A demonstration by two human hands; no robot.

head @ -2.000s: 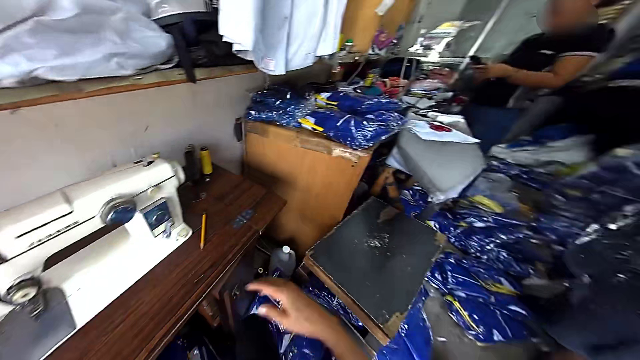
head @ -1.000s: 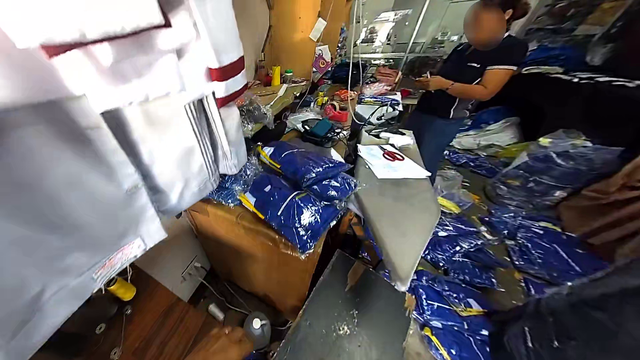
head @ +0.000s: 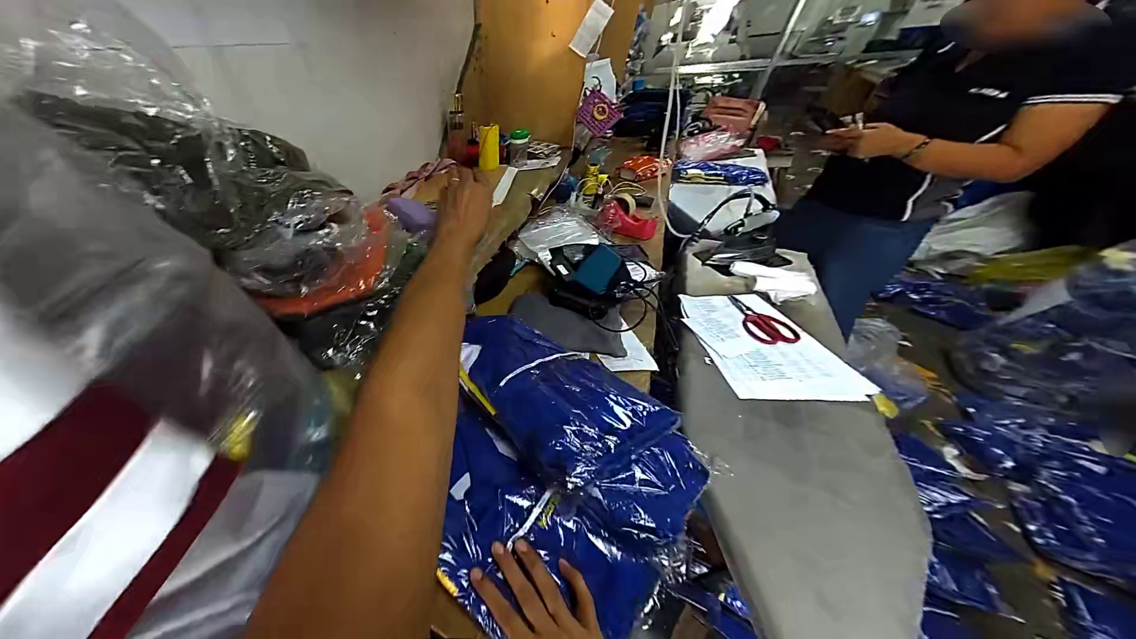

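Note:
My left arm stretches forward over the bench, and my left hand (head: 465, 202) is beside a purple object (head: 411, 215), near a yellow thread cone (head: 488, 147) and a green-lidded small jar (head: 519, 146). Its fingertips point away, so whether it grips anything cannot be told. At the bottom, my right hand (head: 537, 599) lies with its fingers apart on plastic-bagged blue garments (head: 586, 417), holding nothing. To the right, red-handled scissors (head: 770, 328) rest on printed papers (head: 781, 368) on a grey ironing board (head: 808, 479).
Hanging and bagged garments (head: 169, 497) crowd the left side. A red tape dispenser (head: 628, 220), cables and a dark pouch clutter the bench. A person (head: 941, 151) stands beyond the ironing board, holding a phone. More bagged blue garments (head: 1065, 497) cover the floor at right.
My left hand now reaches far forward to the thread cone, and my right hand is on the blue bags. The view has shifted toward the back of the bench; the sewing machine is out of view.

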